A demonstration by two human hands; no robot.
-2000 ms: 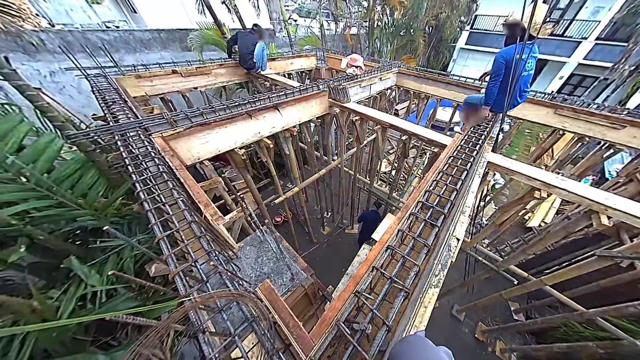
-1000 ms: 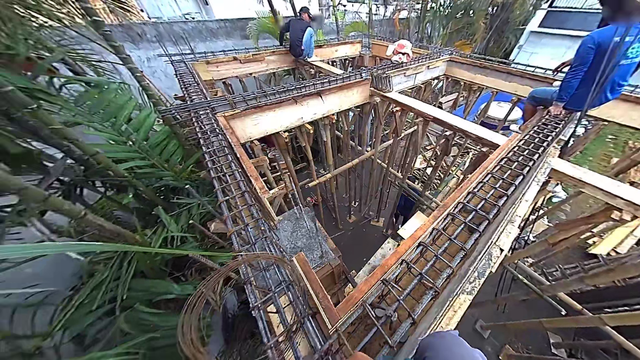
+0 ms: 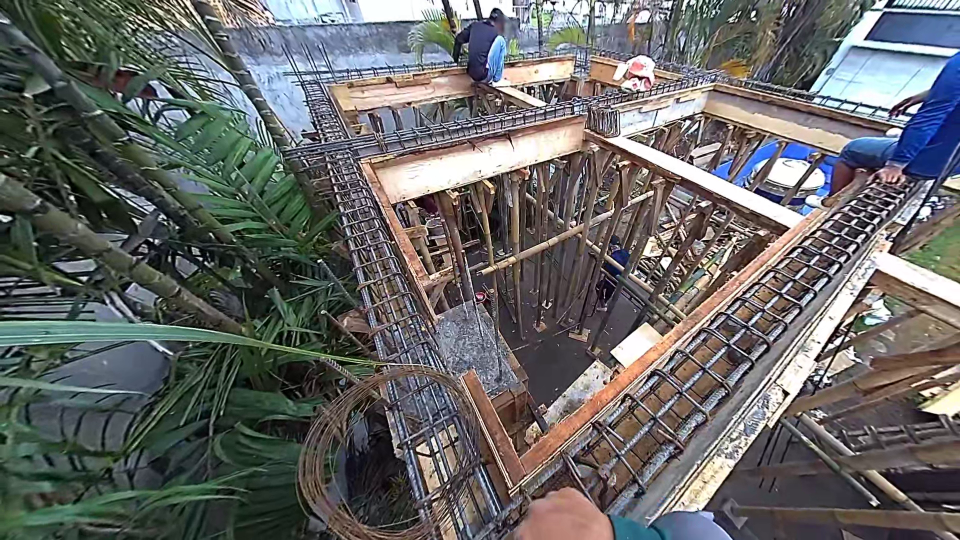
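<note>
At the bottom edge, what looks like my right hand (image 3: 562,516) extends from a teal sleeve, by the corner of the rebar cages. It looks curled, but its fingers are blurred and cut off, so what it holds is unclear. My left hand is out of view. Just ahead runs a tied rebar cage (image 3: 694,386) inside a wooden beam form, going up to the right. A second rebar cage (image 3: 375,274) runs away on the left. A loose coil of thin rusty wire (image 3: 319,457) hangs over that cage's near end.
A worker in blue (image 3: 934,124) sits on the right beam, another in a dark vest (image 3: 480,49) on the far beam. Someone stands below (image 3: 611,274) among bamboo props (image 3: 516,255). A deep opening lies between the beams. Palm fronds (image 3: 247,187) crowd the left; a long leaf crosses near the coil.
The view has swung right to left across the site and drawn in the wire coil. My hand, hardly visible before, has come into view at the bottom edge.
</note>
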